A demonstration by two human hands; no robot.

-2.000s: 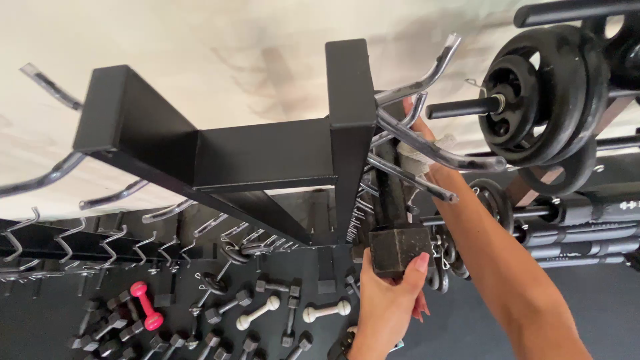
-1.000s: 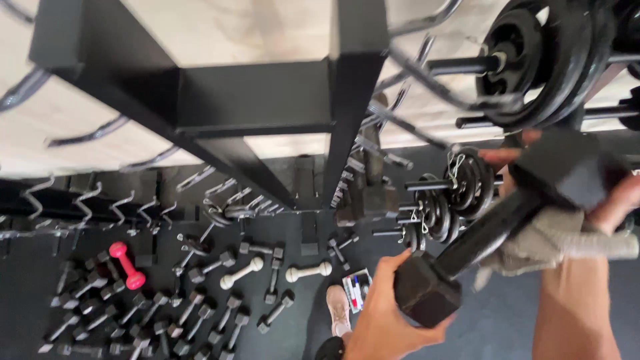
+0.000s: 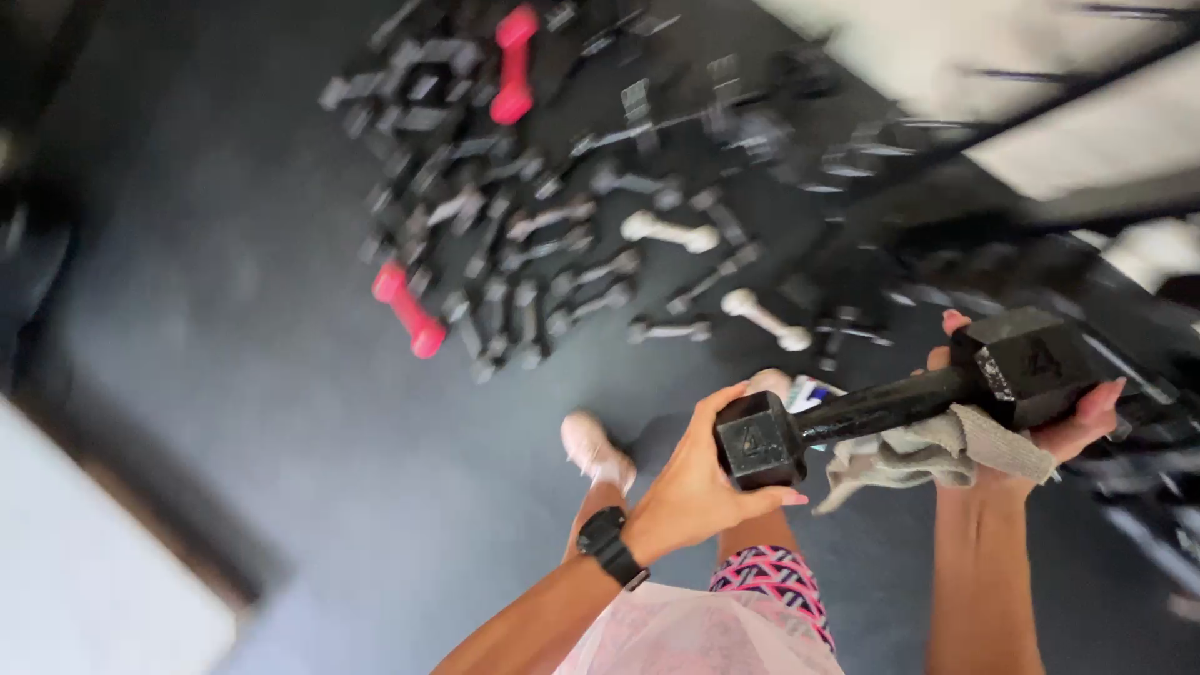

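Observation:
Both my hands hold one black hex dumbbell [image 3: 881,405], its two heads marked with a 4, in front of my body. My left hand [image 3: 689,478], with a black watch on the wrist, grips the smaller-looking head at the dumbbell's left end. My right hand [image 3: 1069,427] cups the other head from below and behind, its fingertips showing on both sides. A grey cloth [image 3: 905,455] hangs between my right palm and the dumbbell, under the handle.
Many dark dumbbells lie scattered on the black floor [image 3: 234,328], with a pink dumbbell [image 3: 410,311], another pink one [image 3: 514,66] and a white dumbbell [image 3: 766,320]. A blurred rack [image 3: 1041,94] stands upper right. My shoe [image 3: 597,448] is below the dumbbells.
The view has swung from the rack to the floor. Two seconds ago the dumbbell was by the rack's hooks; now both hands hold it away from the rack, in front of my body.

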